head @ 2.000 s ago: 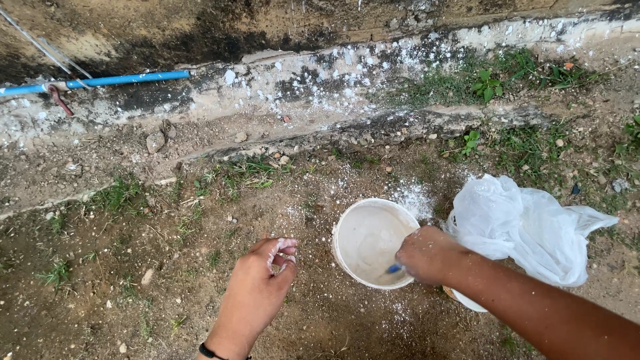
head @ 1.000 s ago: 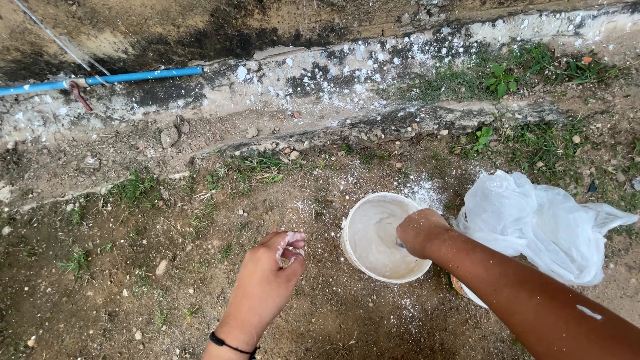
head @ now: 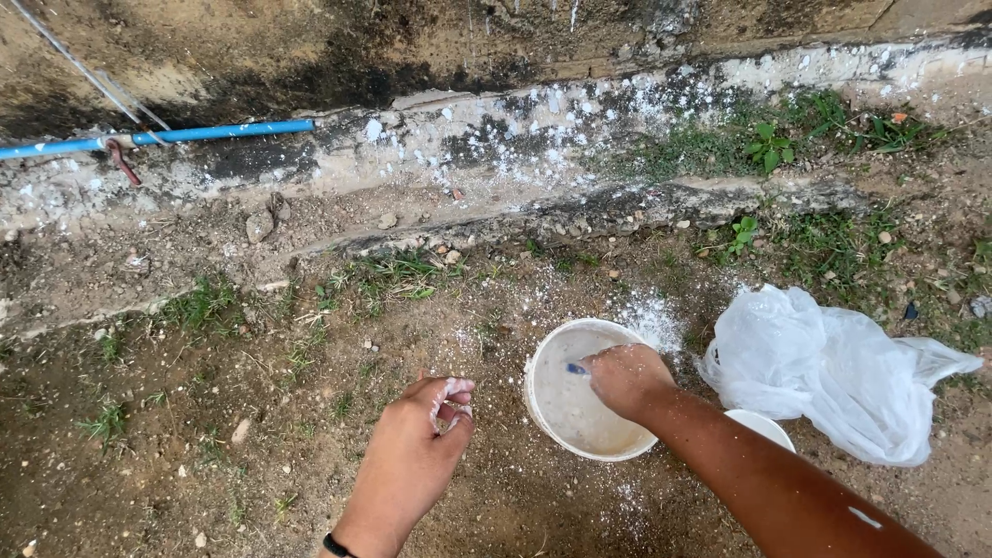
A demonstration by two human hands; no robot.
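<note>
A round white plastic bucket (head: 593,438) stands on the dirt with a pale, cloudy liquid inside. Over its right side, my right hand (head: 629,381) is closed around a blue-ended tool (head: 576,369); most of the tool is hidden by the hand, so its kind cannot be told. To the left of the bucket, my left hand (head: 426,422) hovers with curled fingers, holding nothing, with white residue on its thumb and fingers. A black band circles that wrist.
A crumpled white plastic bag (head: 821,372) lies right of the bucket, partly over a second white container (head: 763,428). Beyond are a low concrete ledge (head: 542,209), a paint-spattered wall (head: 349,46) and a blue pipe (head: 225,132). White powder (head: 651,318) dusts the ground behind the bucket.
My right hand has shifted about within the bucket, the blue end showing, then hidden, then showing again. My left hand remains curled beside the bucket.
</note>
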